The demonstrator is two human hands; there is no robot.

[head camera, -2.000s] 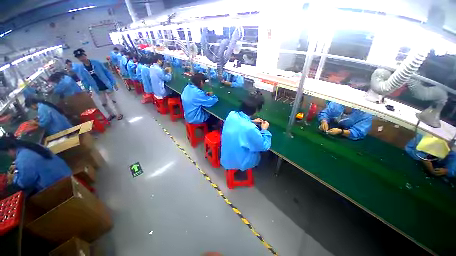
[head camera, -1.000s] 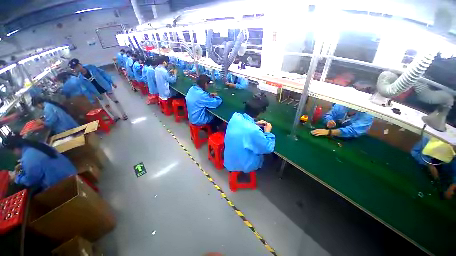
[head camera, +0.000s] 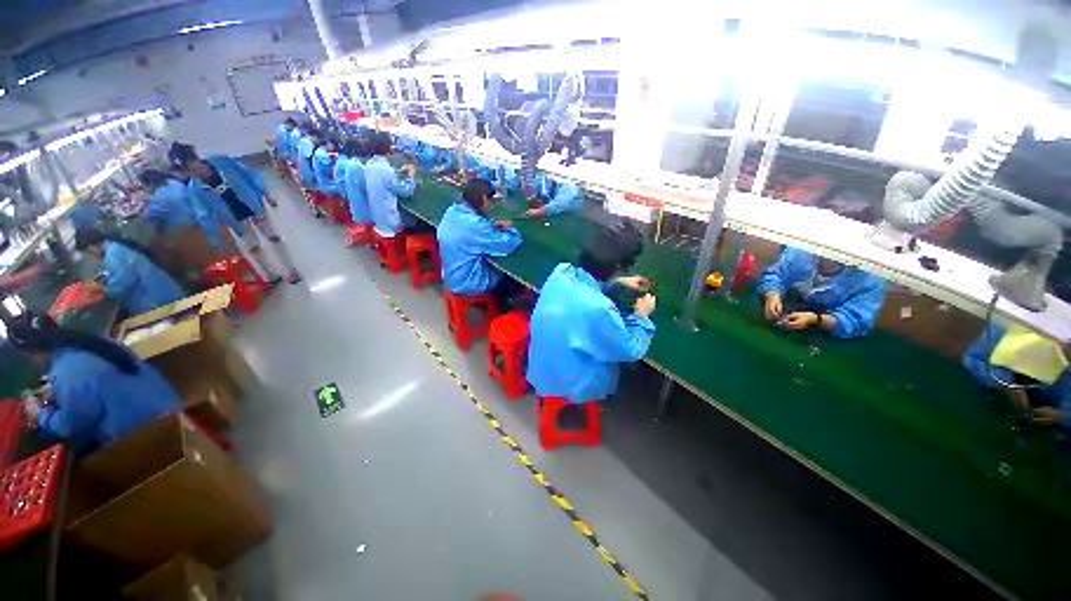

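Neither of my hands can be made out. A small blurred reddish shape (head camera: pixel 499 596) shows at the bottom edge; I cannot tell what it is. Nearest on the right is a long green-topped bench (head camera: pixel 822 405). A seated person in a blue smock (head camera: pixel 578 335) on a red stool (head camera: pixel 570 425) holds both hands over its edge, with something too small to identify. Another person (head camera: pixel 848 299) across the bench works with both hands at tiny items. At the lower left stands an open brown carton (head camera: pixel 176 499) beside an orange-red compartment tray (head camera: pixel 29 493).
Yellow-black tape (head camera: pixel 507 440) runs along the grey floor, with a green arrow sign (head camera: pixel 329 399) left of it. A standing person (head camera: pixel 223 200) leans towards the left benches. More seated workers line both sides. A ribbed hose (head camera: pixel 957 176) hangs at the upper right.
The view has turned slightly left since the first frame. The standing person now leans lower to the left. The nearest seated person's hands are farther over the bench; the person opposite has drawn both hands together.
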